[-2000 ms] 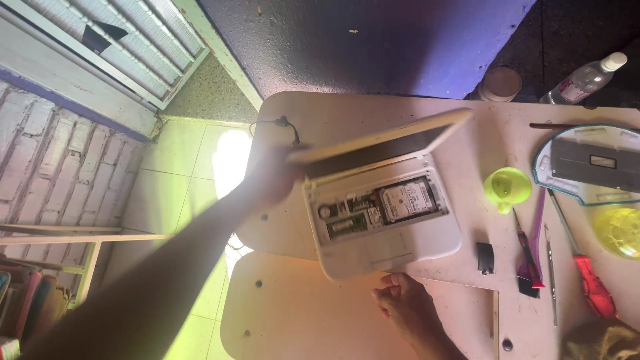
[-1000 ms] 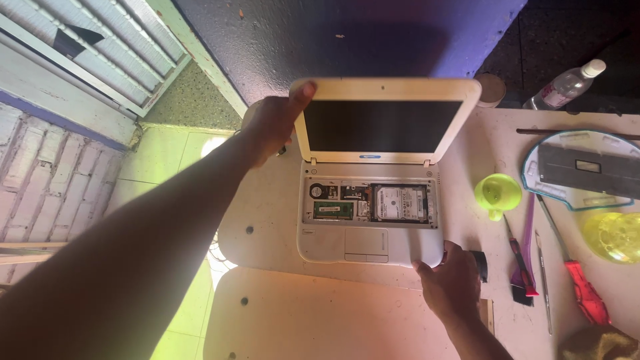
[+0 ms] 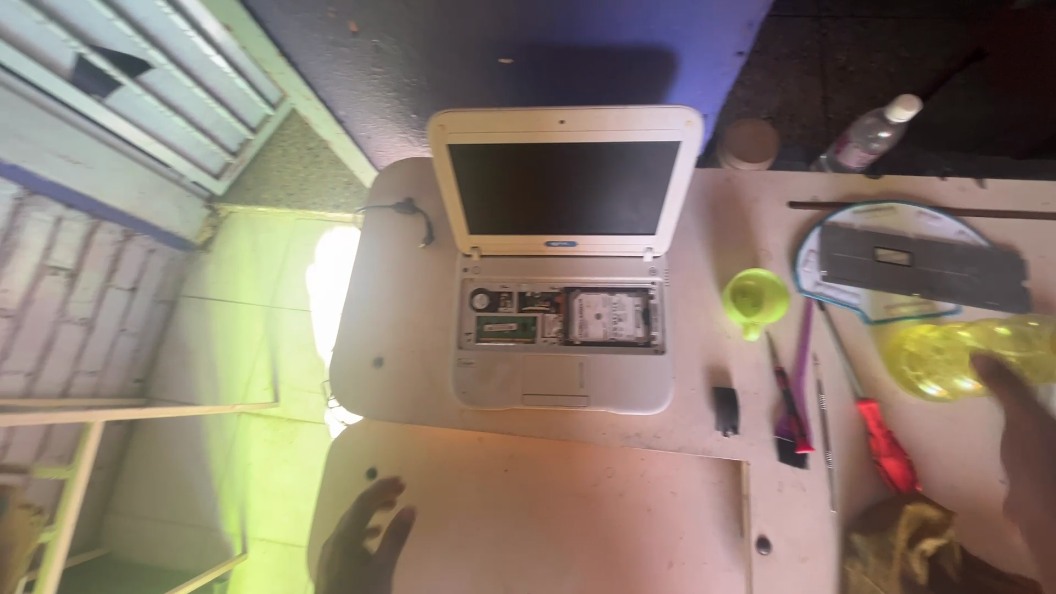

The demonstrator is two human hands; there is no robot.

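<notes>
A small white laptop [image 3: 561, 388] stands with its lid raised on the pale table, its keyboard bay uncovered. In the bay lie a hard drive [image 3: 609, 317], a green memory module [image 3: 506, 328] and a round coin cell [image 3: 481, 299]. Below and left of the laptop, my left hand [image 3: 367, 536] hovers over the table with its fingers apart, holding nothing. My right hand [image 3: 1019, 429] is at the far right, its fingertip at a yellow translucent bottle [image 3: 949, 359]; whether it grips it cannot be told.
Right of the laptop lie a green cup [image 3: 755, 299], a purple-handled brush [image 3: 802, 379], a small screwdriver [image 3: 792, 408], a metal tool [image 3: 825, 437], a red-handled screwdriver [image 3: 887, 450] and a brown cloth [image 3: 899, 544]. A dark keyboard [image 3: 949, 268] rests on a blue-edged mat. A clear bottle [image 3: 866, 140] stands behind.
Both hands have let go of the laptop; the left has moved down toward the near edge, the right far to the right. The laptop, tilted two seconds ago, lies flat with its lid raised.
</notes>
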